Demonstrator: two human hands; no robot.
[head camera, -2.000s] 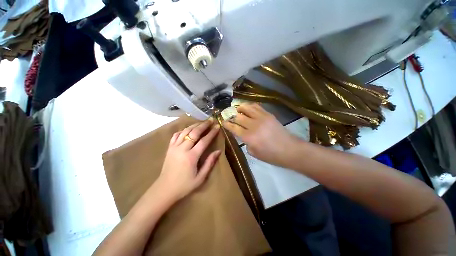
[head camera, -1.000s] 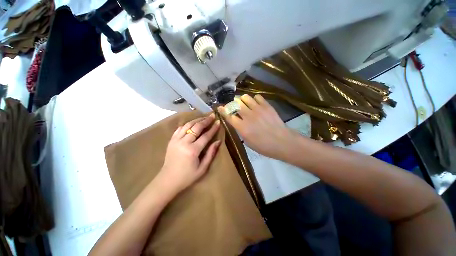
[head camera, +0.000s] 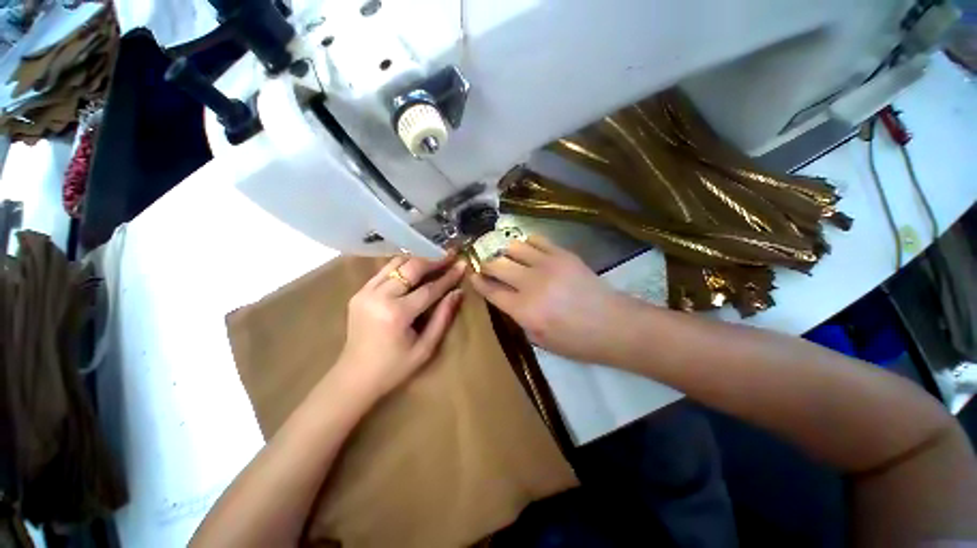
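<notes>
The tan fabric panel lies flat on the white table, its top corner under the sewing machine head. A dark-brown zipper with gold teeth runs along its right edge. My left hand, with a ring, presses on the panel, fingertips just below the presser foot area. My right hand has its fingertips on the zipper and panel edge at the right of the foot. The needle and foot are mostly hidden by the head and fingers.
A zipper bundle lies under the machine arm. Red-handled snips with cords are at the right table end. A brown stack hangs at the left, with more brown pieces at upper left. A blue bin shows below right.
My right hand has shifted slightly down, and its fingers now cover more of the zipper's upper part. My left hand has moved slightly left. The panel's lower right edge has shifted a little upward.
</notes>
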